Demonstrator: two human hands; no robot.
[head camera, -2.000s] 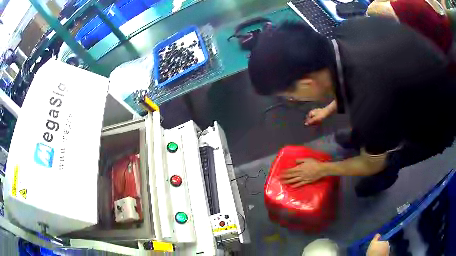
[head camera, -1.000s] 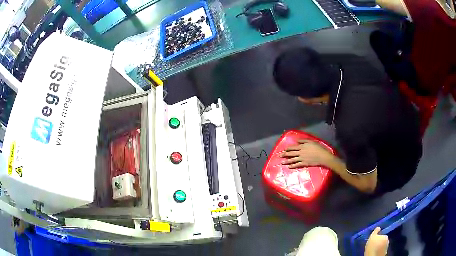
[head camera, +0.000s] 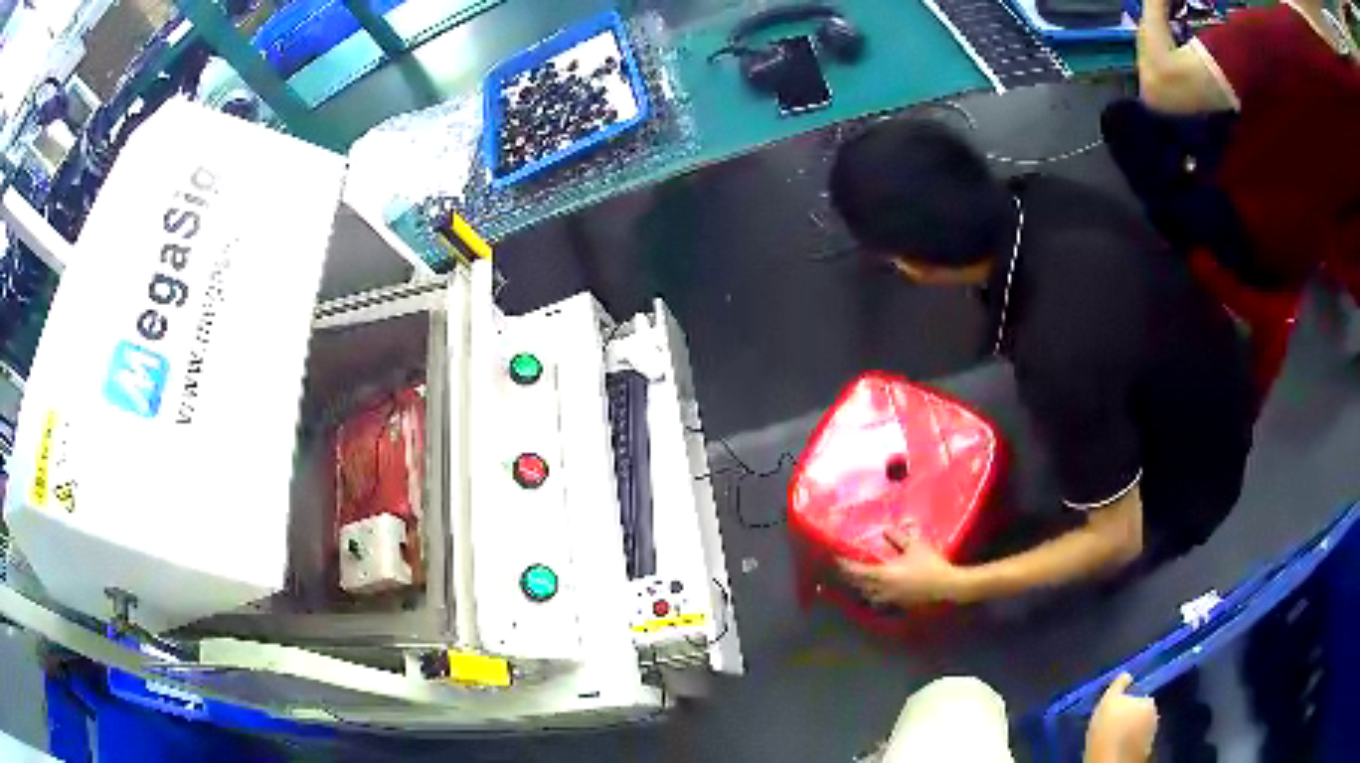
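The off-white test box stands at left with its "MegaSig" lid tilted up. Inside, a small white block sits on a red base. A person in a black polo leans over a red plastic stool, one hand on its near edge. A hand, apparently my right hand, is cut off by the bottom edge beside the rim of a blue tote; whether it grips the rim cannot be told. My left hand is not in view.
Green and red buttons line the box front, beside a keyboard shelf. The green bench bears a blue tray of small black parts, headphones and a smartphone. Another person in dark red is at upper right. Thin cables hang near the shelf.
The person's hand has slid from the stool's top to its near edge, uncovering the centre hole. The stool has turned slightly. Earlier, the person in black moved back from the bench.
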